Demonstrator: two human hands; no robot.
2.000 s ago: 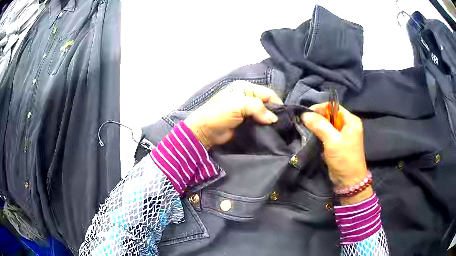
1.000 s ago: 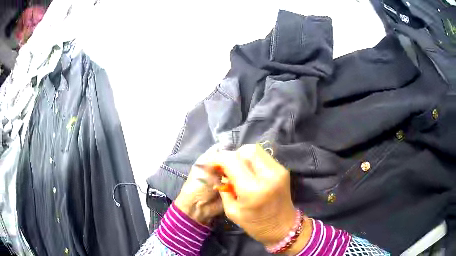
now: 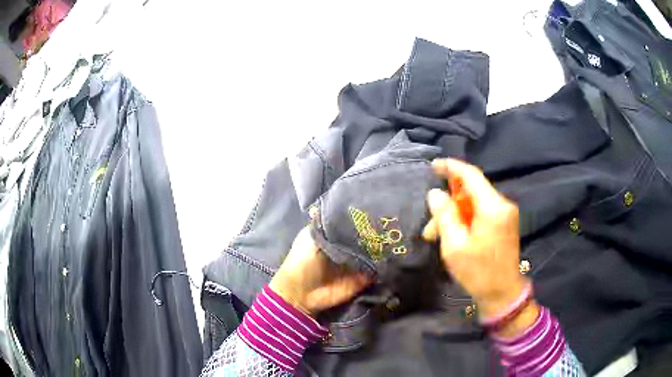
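A dark grey shirt [image 3: 413,324] lies in front of me with its cloth bunched. Its chest pocket [image 3: 343,195] is turned up and shows yellow embroidery [image 3: 377,234] with letters or digits. My left hand [image 3: 320,276] holds the pocket from below and behind, its fingers partly hidden by the cloth. My right hand [image 3: 479,243], slightly blurred, is at the pocket's right edge and holds orange-handled snips [image 3: 463,200]. The snips' blades cannot be made out. Round metal buttons [image 3: 575,225] run along the placket at the right.
A wire hanger [image 3: 156,287] stands out from the shirt's collar end at the left. Another dark shirt [image 3: 110,243] lies at the left, beside pale garments [image 3: 22,140]. Another dark shirt [image 3: 611,66] lies at the upper right. The white table top [image 3: 243,81] shows between them.
My hands were close together over the bunched cloth; now they are apart. The pocket has been turned up so its embroidery shows. My right hand has moved right and up with the snips.
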